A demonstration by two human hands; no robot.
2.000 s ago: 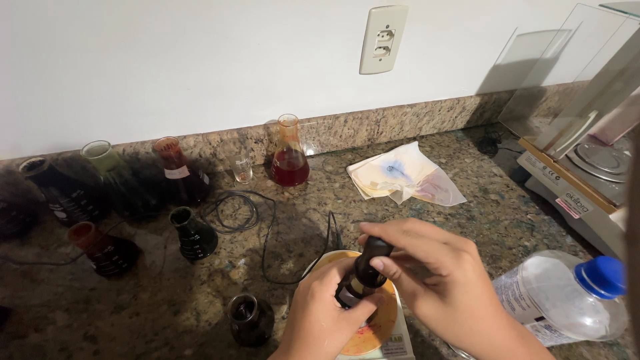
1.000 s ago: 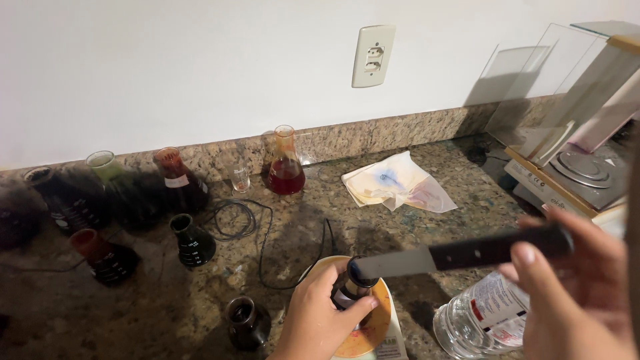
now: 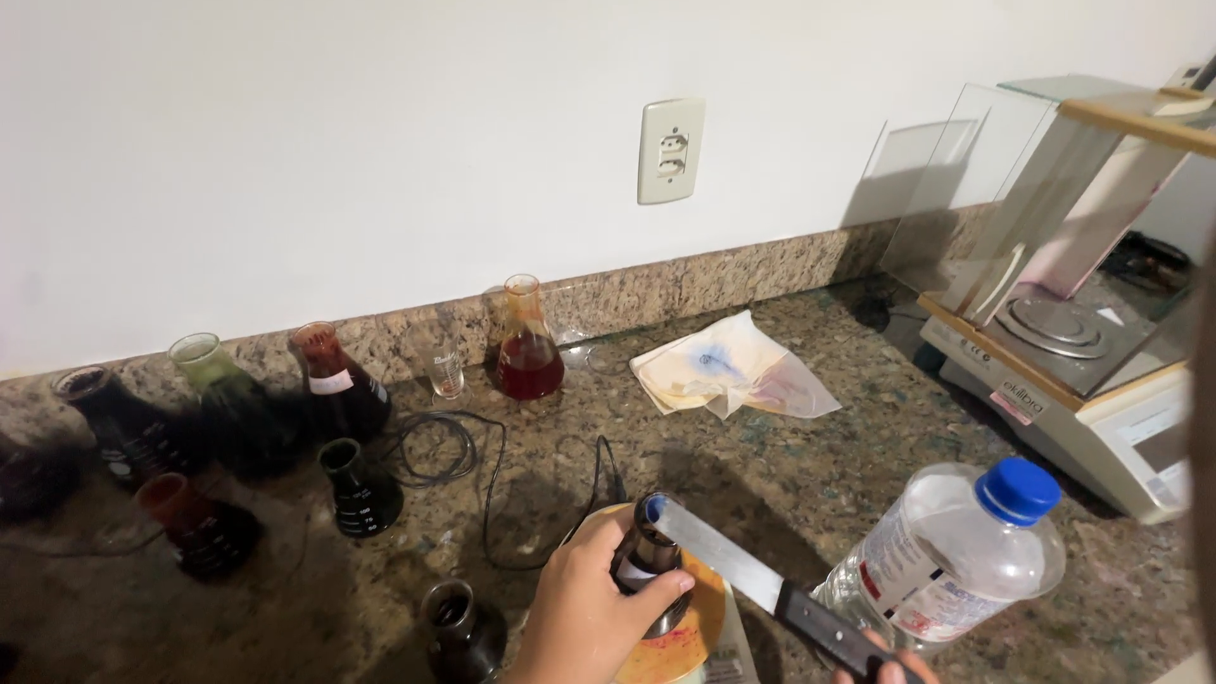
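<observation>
My left hand (image 3: pixel 591 600) is wrapped around a small glass Erlenmeyer flask (image 3: pixel 655 541) of dark liquid, which stands on or just over a round orange plate (image 3: pixel 698 632) of what looks like a small scale. At the bottom edge my right hand (image 3: pixel 893 665), mostly out of view, grips the black handle of a flat metal spatula (image 3: pixel 731 560). The spatula's blade tip is at the flask's mouth, where something blue shows. Another small dark flask (image 3: pixel 464 632) stands left of my left hand.
Several flasks of dark liquid (image 3: pixel 347 380) stand at the left, near a coiled black cable (image 3: pixel 432 456). A red-liquid flask (image 3: pixel 528 356), small glass (image 3: pixel 446 370) and stained cloth (image 3: pixel 731 370) lie along the wall. At right are a blue-capped plastic bottle (image 3: pixel 950 560) and a glass-sided balance (image 3: pixel 1054 380).
My right hand was at the flask's mouth with a dark object, then held the spatula level over it. Now the hand is lower and the blade slants up to the mouth. My left hand still holds the flask.
</observation>
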